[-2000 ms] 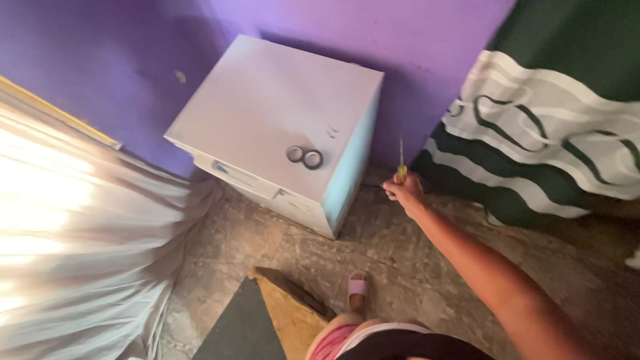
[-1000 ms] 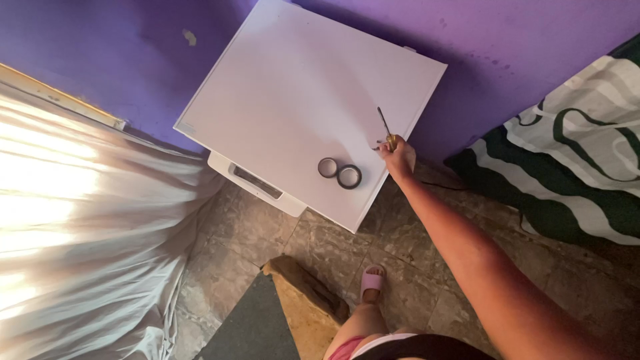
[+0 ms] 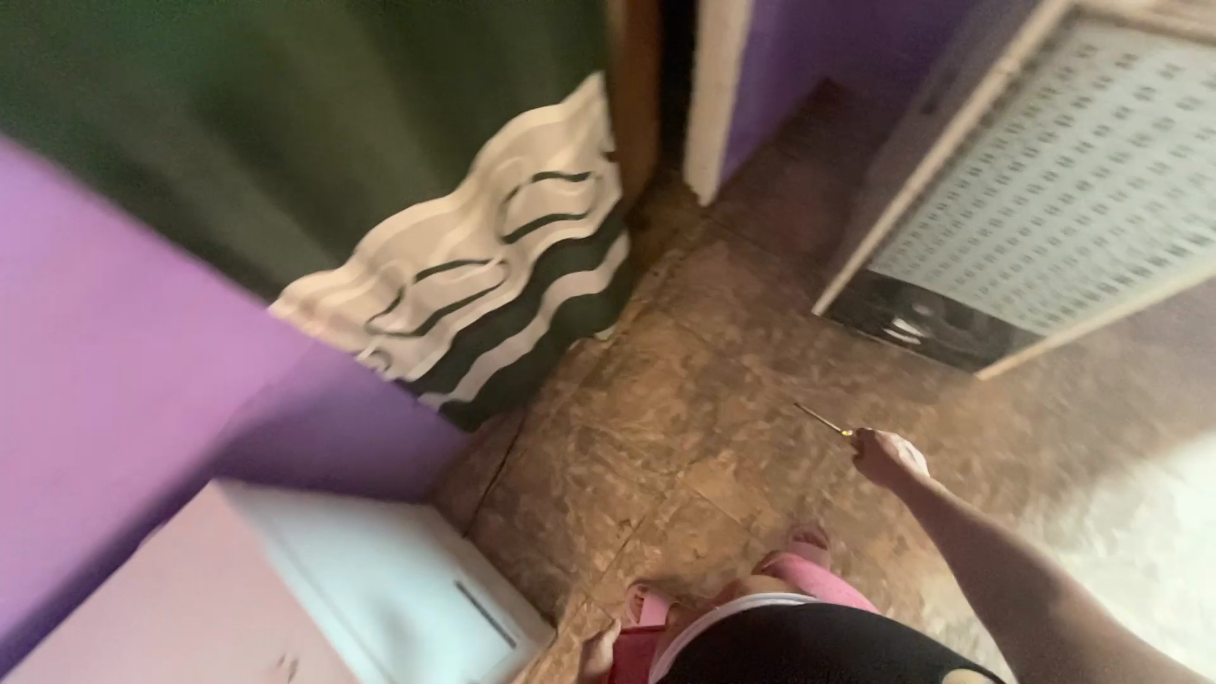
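My right hand [image 3: 891, 458] is closed around the handle of a screwdriver [image 3: 825, 419], whose thin shaft points up and left over the tiled floor. At the bottom edge, partly cut off, my left hand [image 3: 598, 654] hangs beside my red shorts; whether it holds anything is not visible. Nearest to it stands the white cabinet [image 3: 408, 579] at the lower left, with a dark slot in its side.
A green curtain with pale wavy bands [image 3: 456, 275] hangs ahead by the purple wall [image 3: 123, 313]. Right of it is a door frame [image 3: 712, 104]. A framed panel with patterned pale glass [image 3: 1054, 180] stands at the upper right. Brown tiles [image 3: 703, 380] cover the floor.
The view has swung far to the right, away from the cabinet top and its two tape rolls. My right hand, over the cabinet top a second ago, is now over the floor, still holding the screwdriver.
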